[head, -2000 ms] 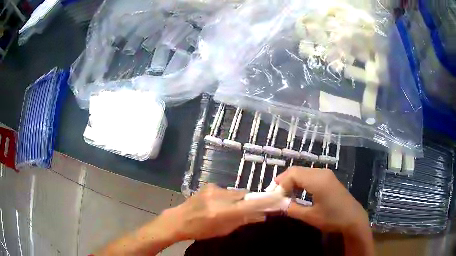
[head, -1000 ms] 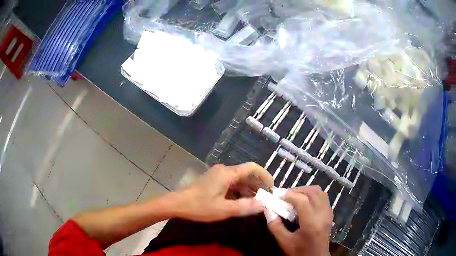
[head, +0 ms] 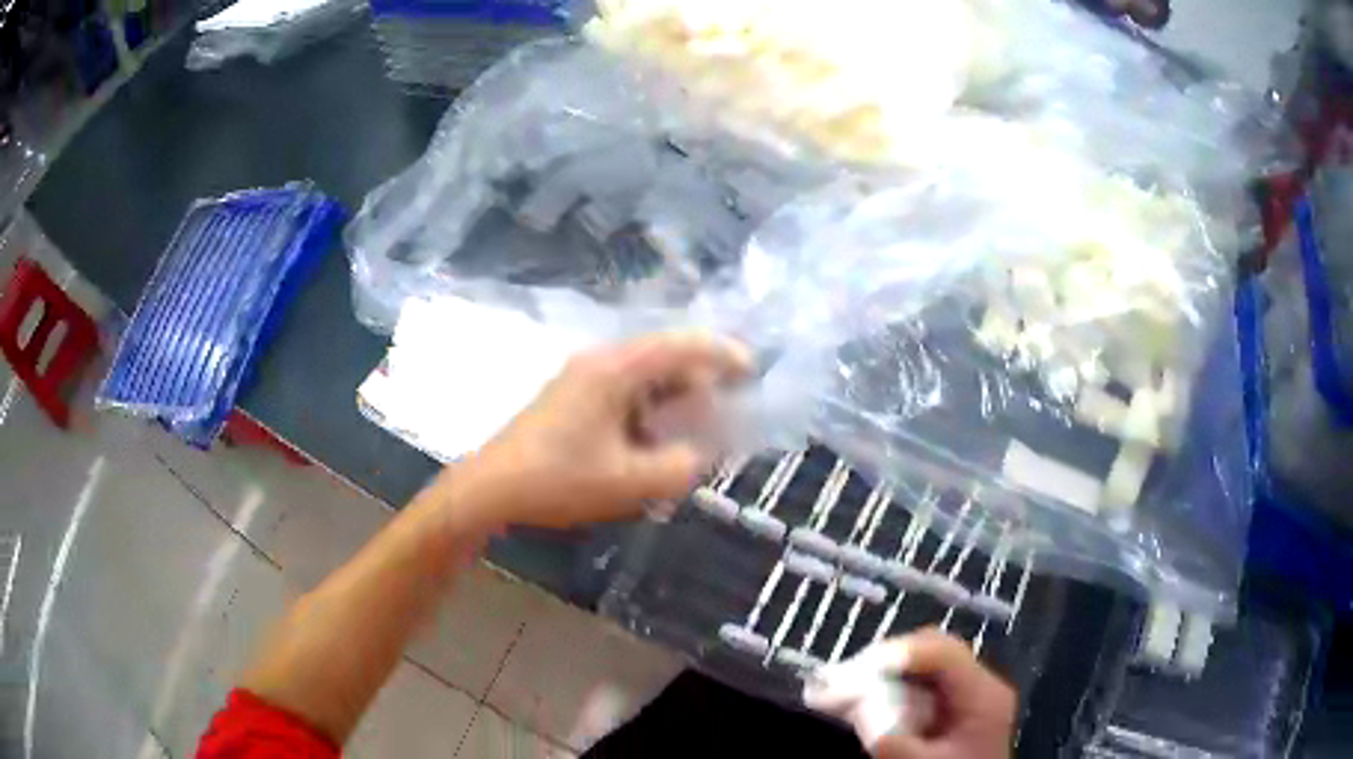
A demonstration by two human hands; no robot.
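Observation:
My right hand (head: 950,709), at the bottom edge and partly cut off, grips a small white piece (head: 886,706) in its fingertips. My left hand (head: 616,430) is raised over the near side of the left clear bag (head: 423,245). It is blurred, its thumb and index apart, with no held part clearly visible. White stemmed parts (head: 838,556) lie in rows in the clear tray (head: 631,593) in front of me. The tray's back lies under the bag's edge. A white sheet stack (head: 463,374) is left of the tray, partly behind my left hand.
Greyish translucent pieces (head: 594,223) lie in the left bag. Cream pieces (head: 1098,282) are in the right bag, with a pale yellow heap (head: 787,67) behind. A blue grooved tray (head: 208,304) is at the left table edge. Another clear tray (head: 1209,712) is at lower right.
My left hand has left the white piece and moved up towards the bags. My right hand keeps hold and is slightly lower. The camera view has shifted.

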